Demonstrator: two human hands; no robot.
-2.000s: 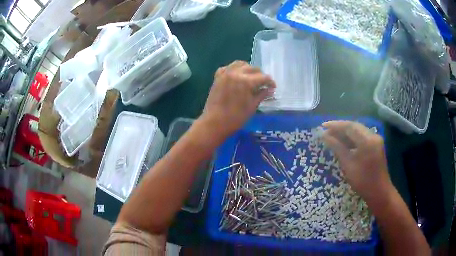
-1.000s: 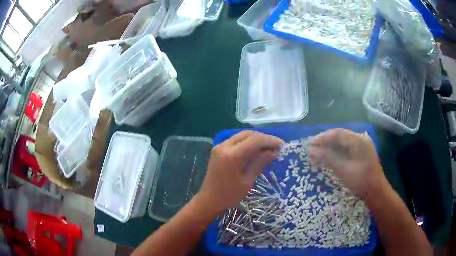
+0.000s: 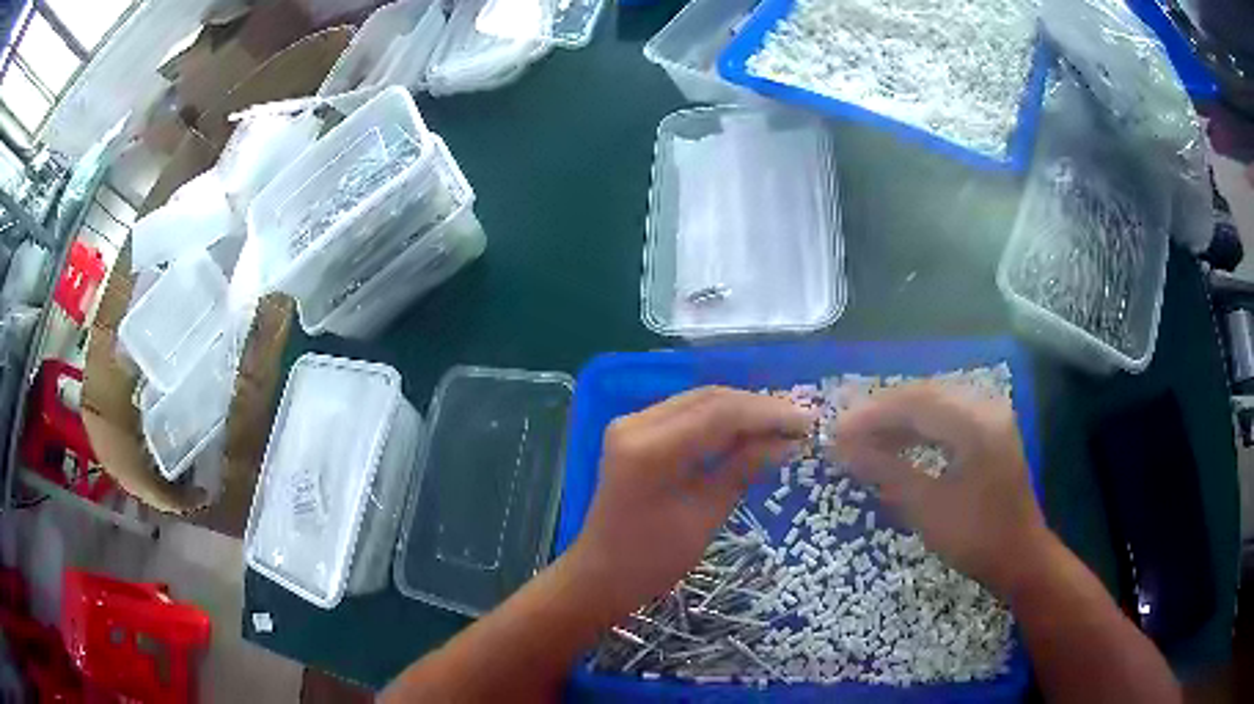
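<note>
The blue parts tray (image 3: 646, 369) lies nearest me. Thin metal pins (image 3: 688, 612) are heaped at its left and small white sleeves (image 3: 880, 591) at its right. My left hand (image 3: 688, 475) and my right hand (image 3: 935, 475) are over the tray, their fingertips close together near its upper middle. Small whitish pieces show at the fingertips, but I cannot tell exactly what each hand holds. Behind the tray stands an open clear box (image 3: 744, 325) with a white liner (image 3: 756, 206). A few finished pieces (image 3: 707, 294) lie on the liner's near left part.
A clear lid (image 3: 481, 481) and a closed box (image 3: 323, 475) lie left of the tray. Stacked boxes (image 3: 371, 220) and a carton (image 3: 117, 426) stand beyond. At right are a tub of metal parts (image 3: 1086, 261), a second blue tray (image 3: 880, 114), a plastic bag (image 3: 1135, 96) and a dark oblong (image 3: 1155, 509).
My left hand has come from the clear box down to the blue tray. My right hand has moved slightly left, and the fingertips are now closer together. Pieces now show on the liner.
</note>
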